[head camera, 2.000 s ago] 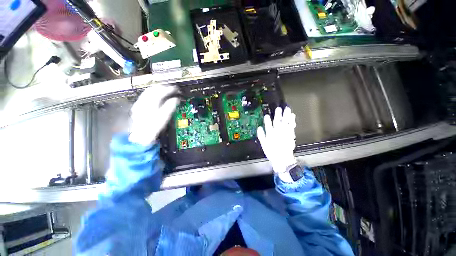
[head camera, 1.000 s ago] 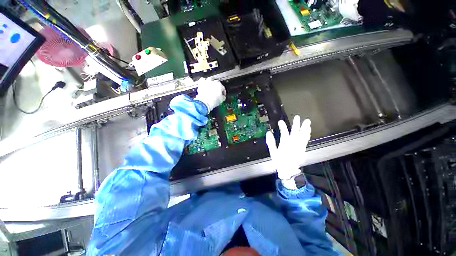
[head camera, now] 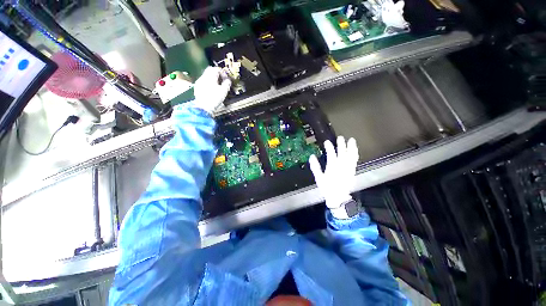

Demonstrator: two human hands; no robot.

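A black carrier point(head camera: 245, 192) lies on the conveyor and holds two green circuit boards side by side, the left board point(head camera: 237, 164) and the right board point(head camera: 290, 145). Pale parts point(head camera: 234, 73) lie in a black parts tray point(head camera: 256, 88) beyond the rail. My left hand point(head camera: 212, 88), in a white glove, is at the left edge of this tray, its fingertips at the pale parts; I cannot tell whether it grips one. My right hand point(head camera: 337, 171), gloved, is open with fingers spread, over the near rail at the carrier's right corner.
A second black tray point(head camera: 287, 57) stands right of the parts tray. A control button box point(head camera: 173, 88) is at the left. A sample board point(head camera: 359, 27) lies at the back right. The metal conveyor rail point(head camera: 413, 154) runs across in front. Black totes stand at the right.
My left hand has moved from the carrier's left side across the far rail to the parts tray. My right hand stays open near the carrier's right corner.
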